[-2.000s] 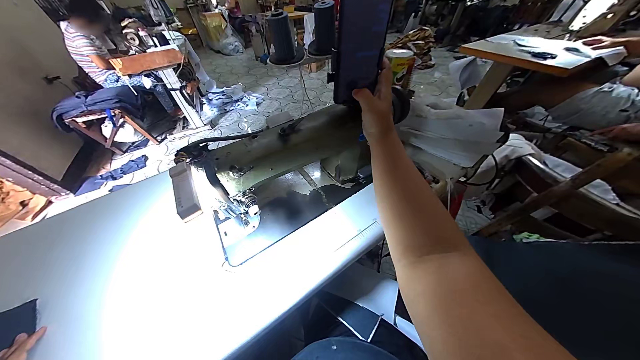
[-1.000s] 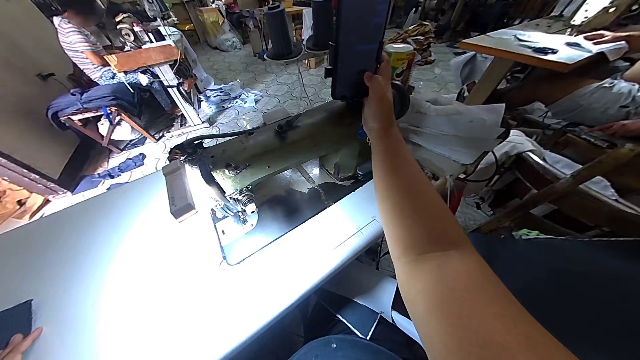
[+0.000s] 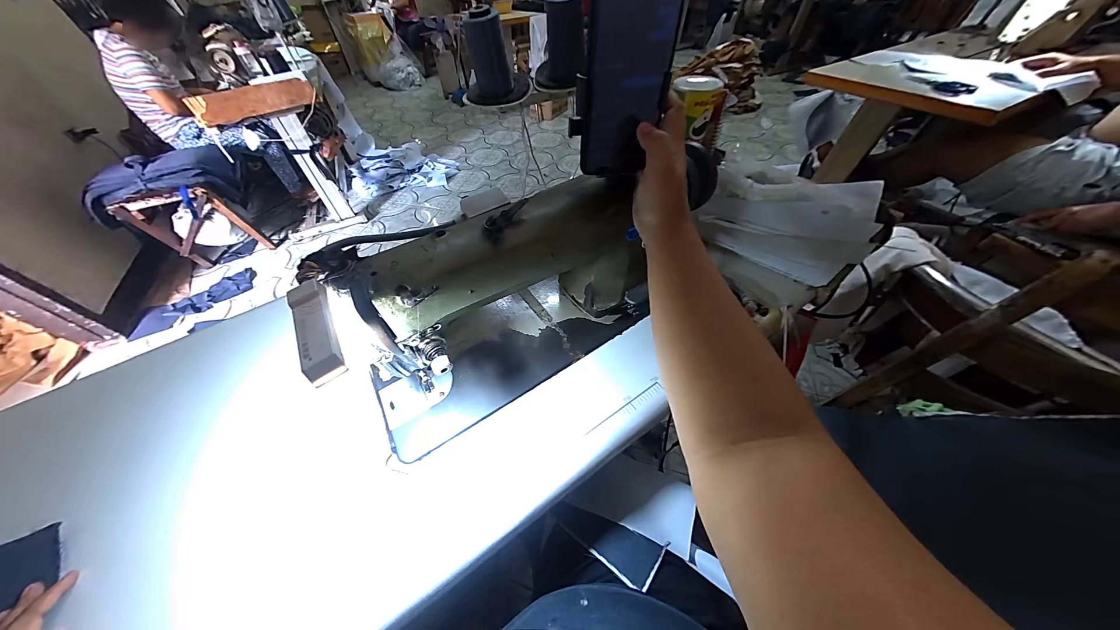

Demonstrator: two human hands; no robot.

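My right hand [image 3: 662, 179] is raised at the side of a dark phone [image 3: 630, 83] in a holder above the sewing machine, its thumb against the phone's lower edge. Whether the fingers close around it, I cannot tell. The industrial sewing machine [image 3: 499, 254] lies across the white table [image 3: 254, 490], needle end to the left. At the lower left edge, my left hand [image 3: 42, 604] rests its fingers on a piece of dark fabric [image 3: 31, 560]; most of that hand is out of frame. A small grey box-shaped object [image 3: 316, 332] sits beside the machine head.
Two dark thread cones [image 3: 487, 54] stand behind the machine, near a can [image 3: 699, 105]. White sheets [image 3: 787, 227] hang at its right end. Another person [image 3: 144, 79] sits at a machine at the upper left. A co-worker's hand [image 3: 1059, 66] rests on the wooden table [image 3: 927, 83] at right.
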